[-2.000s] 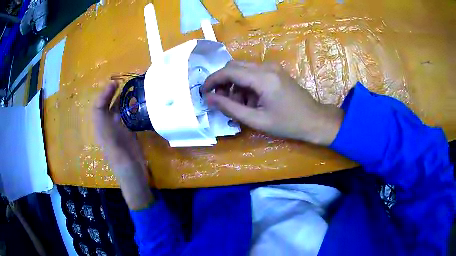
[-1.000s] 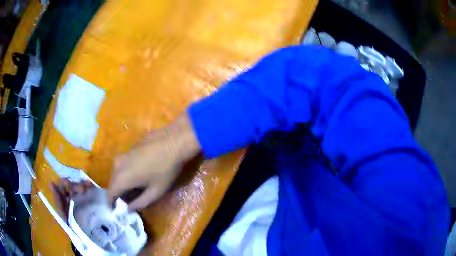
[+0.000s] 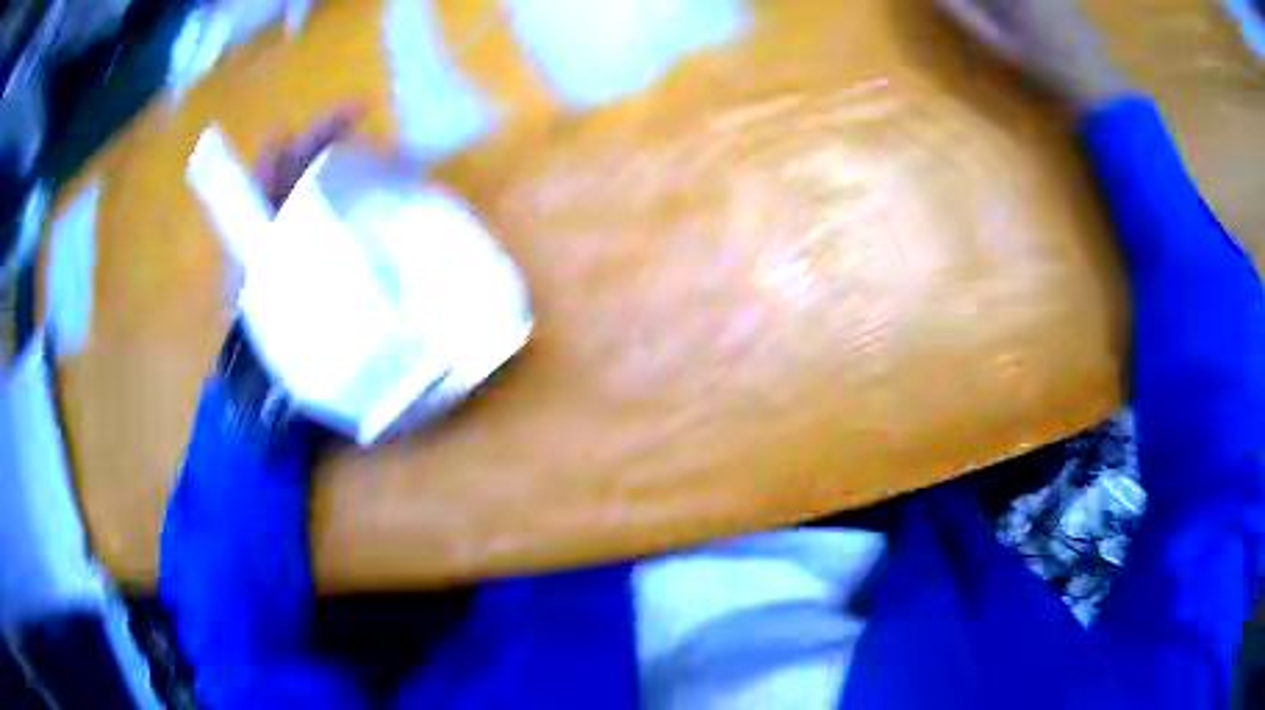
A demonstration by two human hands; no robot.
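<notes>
A white camera housing (image 3: 375,298) is at the left of the orange bench, blurred, with a white antenna (image 3: 229,194) projecting to its upper left. A dark part shows at its lower left edge. My left hand (image 3: 308,156) is behind the housing; only blurred fingers show above it, so its hold is hidden. My right hand (image 3: 1034,39) is at the top right, blurred and partly cut off by the picture's edge, far from the housing. Its fingers cannot be made out.
The orange film-covered bench (image 3: 721,416) carries pale patches (image 3: 611,42) along its far side. White sheet-like material (image 3: 49,486) is at the left edge. A bin heaped with white and dark parts (image 3: 1089,520) shows below the bench's front edge at the right.
The view has swung back over the bench. My right hand has left the housing and moved far to the upper right. The housing now appears higher in the picture and turned.
</notes>
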